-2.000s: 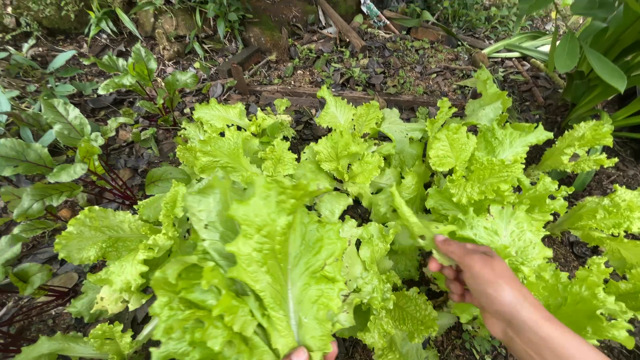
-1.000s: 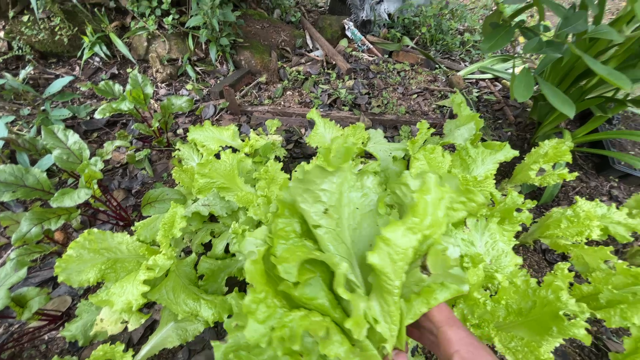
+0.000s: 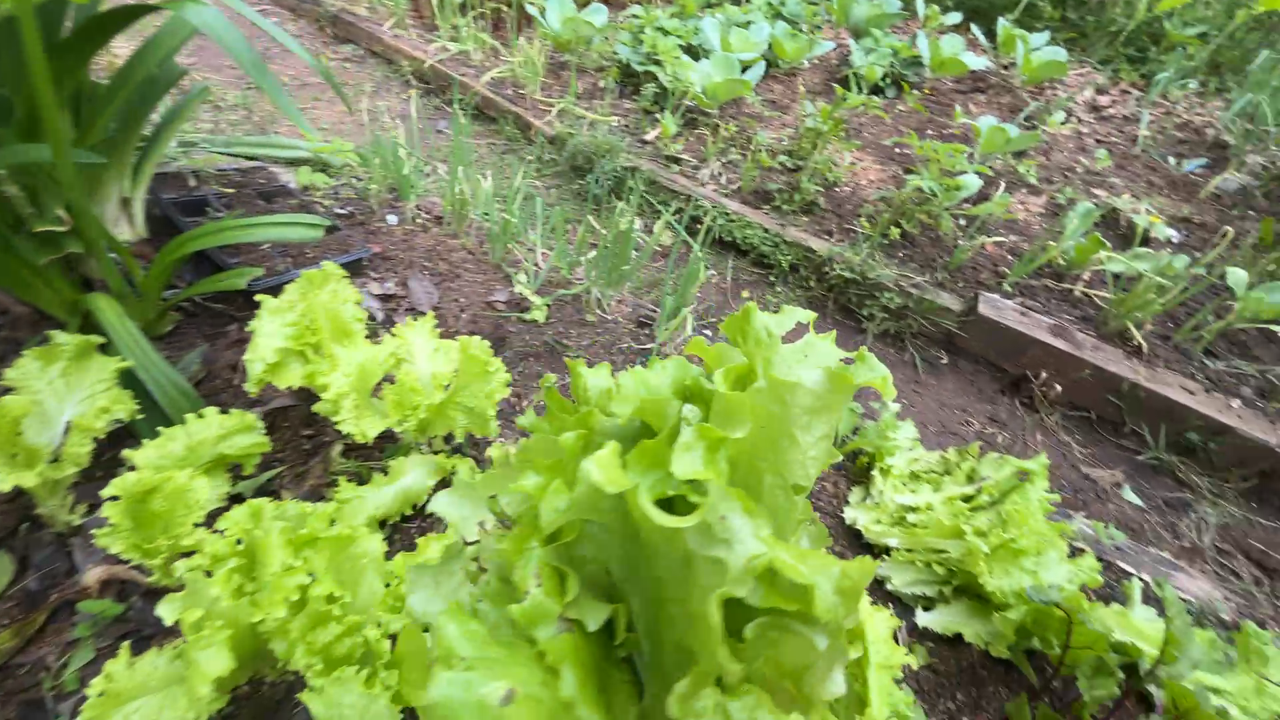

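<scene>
A large bunch of light green, frilly lettuce leaves (image 3: 660, 560) fills the lower middle of the head view, raised toward the camera. Neither my left hand nor my right hand shows in this frame; whatever holds the bunch is hidden or below the lower edge. Growing lettuce plants (image 3: 290, 570) spread over the soil to the left of it. To its right, a pile of lettuce leaves (image 3: 975, 530) lies low by the bed's edge, touching darker foliage.
A wooden board (image 3: 1120, 375) edges another bed of young leafy plants (image 3: 725, 75). Thin green shoots (image 3: 610, 250) grow along the soil strip. A strap-leaved plant (image 3: 110, 170) stands at the upper left beside a black plastic tray (image 3: 310, 270).
The view has swung far to the right. My right hand, seen adding a leaf and then against the bunch, is out of sight, as are the left hand's fingertips seen two seconds ago.
</scene>
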